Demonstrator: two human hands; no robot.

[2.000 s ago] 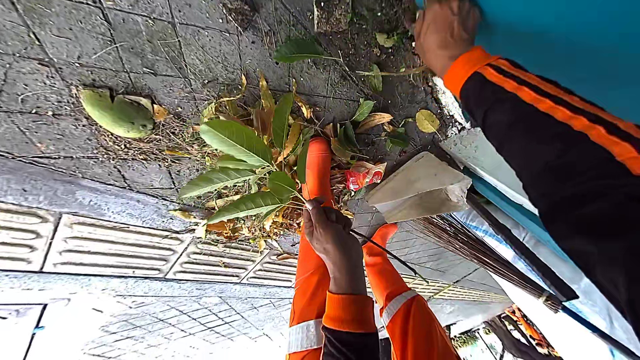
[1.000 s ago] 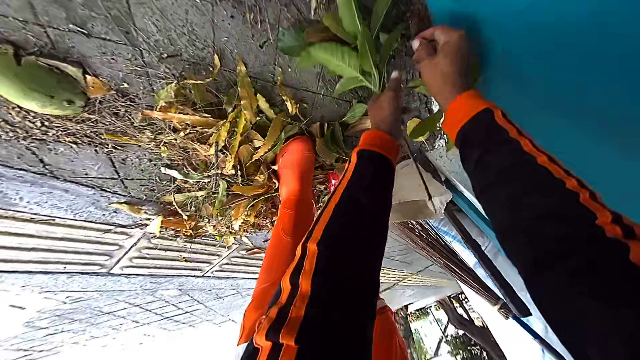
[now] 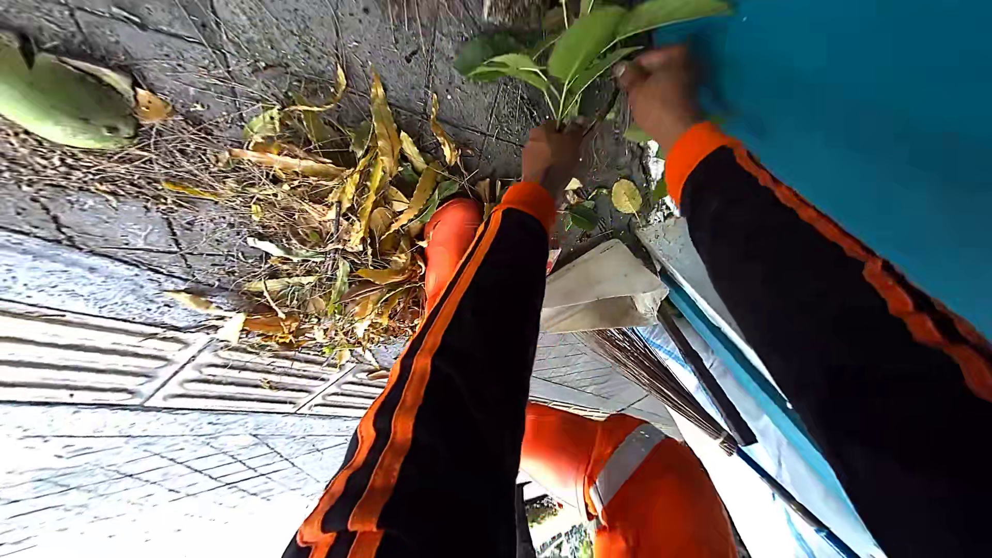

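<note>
My left hand [image 3: 552, 155] is closed around the stems of a sprig of broad green leaves [image 3: 585, 48], whose leaves spread out above the fist. Just right of the sprig is my right hand [image 3: 663, 93], blurred, its fingers curled close to the leaves and a dark stem in front of the blue surface [image 3: 860, 116]. Whether it grips that stem cannot be told. Yellow and brown dry leaves [image 3: 380, 194] lie heaped on the grey paving, left of my left sleeve and an orange-clad leg [image 3: 452, 240].
A large green husk or fruit piece [image 3: 66, 101] lies at the far left among twigs. Right of my left forearm are a pale bent sheet [image 3: 601, 287] and a stick broom [image 3: 659, 380]. Ribbed paving slabs [image 3: 256, 380] run along the lower left. More orange clothing [image 3: 659, 488] shows below.
My left hand and the green sprig have moved up and right, off the dry leaf heap and close to my right hand. More of the yellow leaves now shows.
</note>
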